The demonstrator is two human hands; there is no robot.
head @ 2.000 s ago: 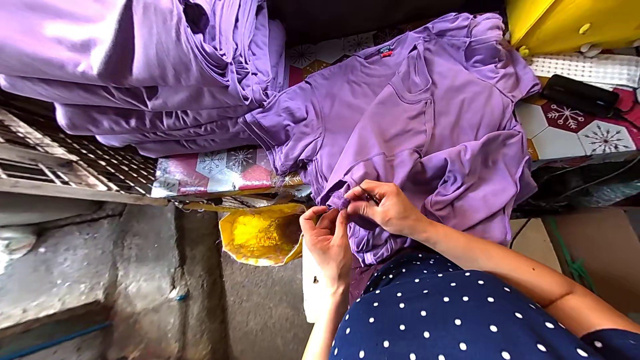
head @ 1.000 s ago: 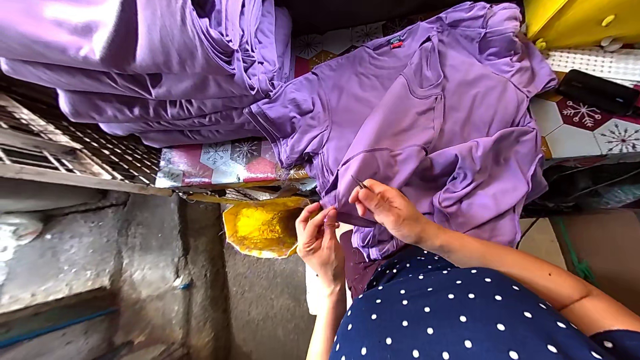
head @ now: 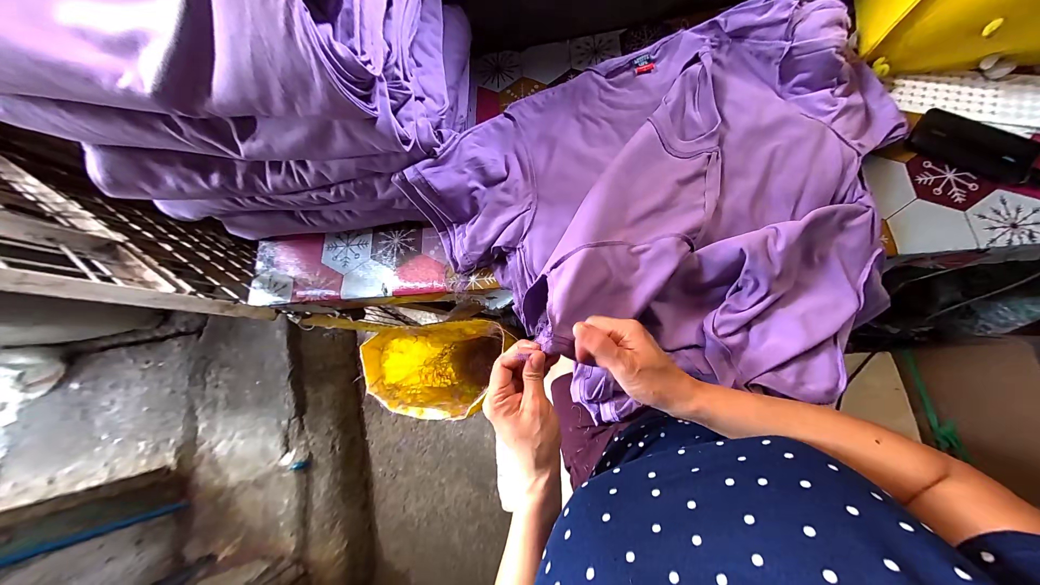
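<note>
A purple short-sleeved shirt (head: 617, 195) lies spread over the table, its collar label at the far side and its near part hanging over the edge. My left hand (head: 524, 390) pinches a bunched edge of this shirt between thumb and fingers. Just to the right, my right hand (head: 626, 353) is curled with its fingers at the same edge; whether it holds a small tool or thread is hidden. A tall stack of purple garments (head: 268, 122) stands at the left, touching the shirt's sleeve.
Below the table edge, left of my hands, hangs an open yellow bag (head: 431, 370). A snowflake-patterned cover (head: 357, 264) lies on the table. At the right are a black case (head: 971, 146) and a yellow container (head: 942, 32). A metal grid rack (head: 162, 236) is at the left.
The shirt edge stays in my left hand. A thin dark item showed at my right fingertips in the earlier frames; it is not visible now. My right hand has turned and its fingers are more curled.
</note>
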